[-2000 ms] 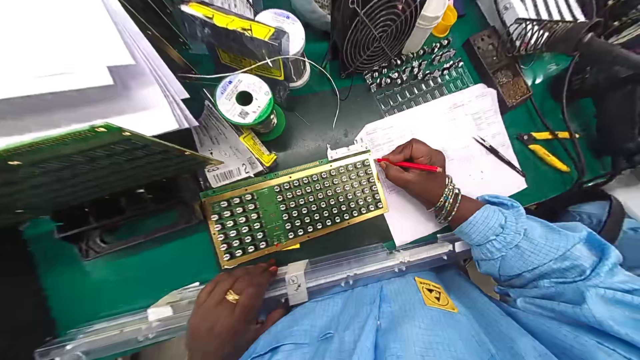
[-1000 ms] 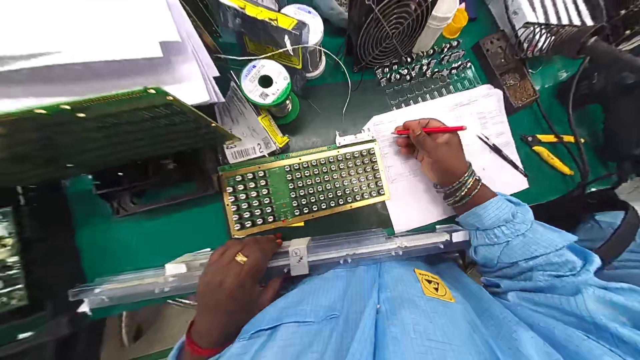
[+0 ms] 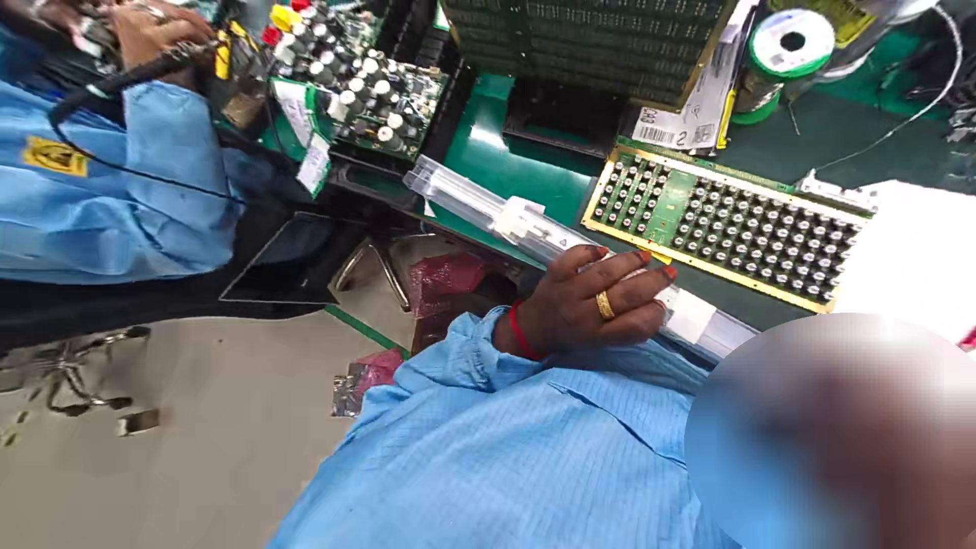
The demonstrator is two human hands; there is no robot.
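Palm down, my left hand (image 3: 602, 301) lies over the clear plastic tubes (image 3: 545, 232) along the table's front edge. It has a gold ring and a red wrist band, and its fingers are slightly apart. Just beyond the fingertips is a green circuit board (image 3: 671, 202) with a gold-coloured border and rows of small round components. White paper sheets (image 3: 907, 259) lie at the board's right end, partly overexposed. A red tip (image 3: 968, 340) shows at the right edge of the view. My right hand cannot be made out; a blurred patch covers the lower right.
A solder wire spool (image 3: 789, 46) stands behind the board, beside a labelled packet (image 3: 679, 122). A large upright circuit board (image 3: 587, 46) stands over a black frame (image 3: 560, 114). At left, a co-worker's hand (image 3: 160, 34) is near a cable and a populated circuit board (image 3: 389, 99).
The view has swung left, bringing a co-worker and the floor into sight. My right hand, seen earlier with a red pen over the papers, can no longer be made out. My left hand remains on the tubes.
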